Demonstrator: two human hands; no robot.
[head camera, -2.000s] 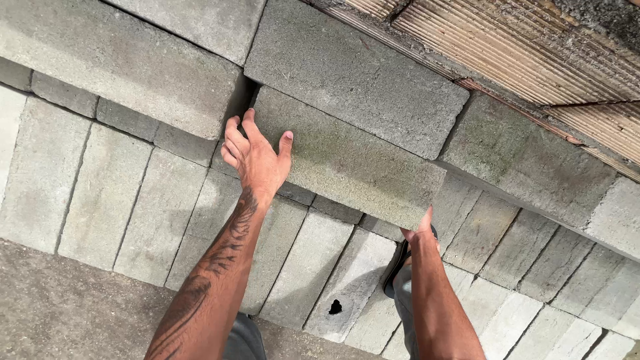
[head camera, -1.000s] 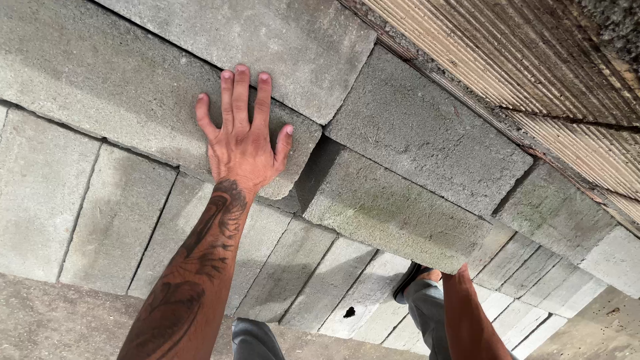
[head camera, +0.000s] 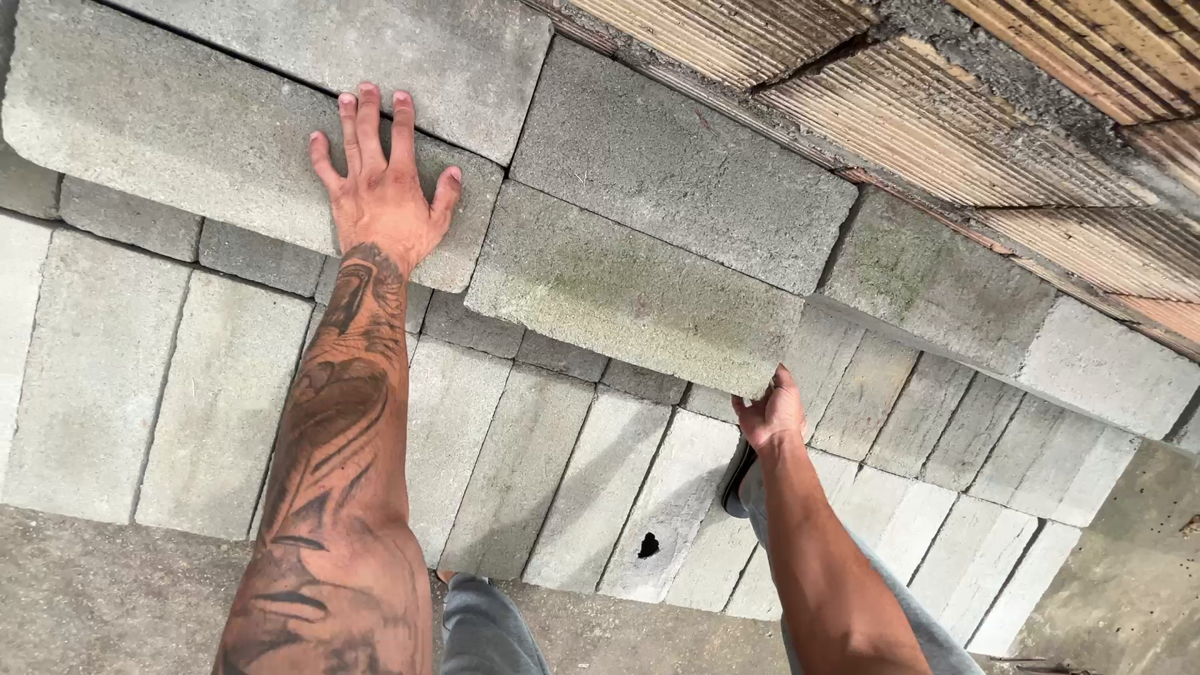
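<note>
My left hand lies flat, fingers spread, on the top of a long grey concrete block. To its right, a concrete block with a greenish tint sits end to end with that block, with only a thin seam between them. My right hand grips the near right corner of the greenish block, the thumb at its end and the fingers partly hidden under it. Behind the greenish block lies a darker grey concrete block, long side against it.
A wall of ribbed hollow clay bricks runs along the upper right. Lower rows of concrete blocks stand below, one with a dark hole. More blocks continue right along the wall. My legs and the concrete floor are at the bottom.
The dark gap between the long block and the greenish block has closed to a thin seam. My left hand went from the greenish block's left end onto the long block; my right hand stays at the right corner.
</note>
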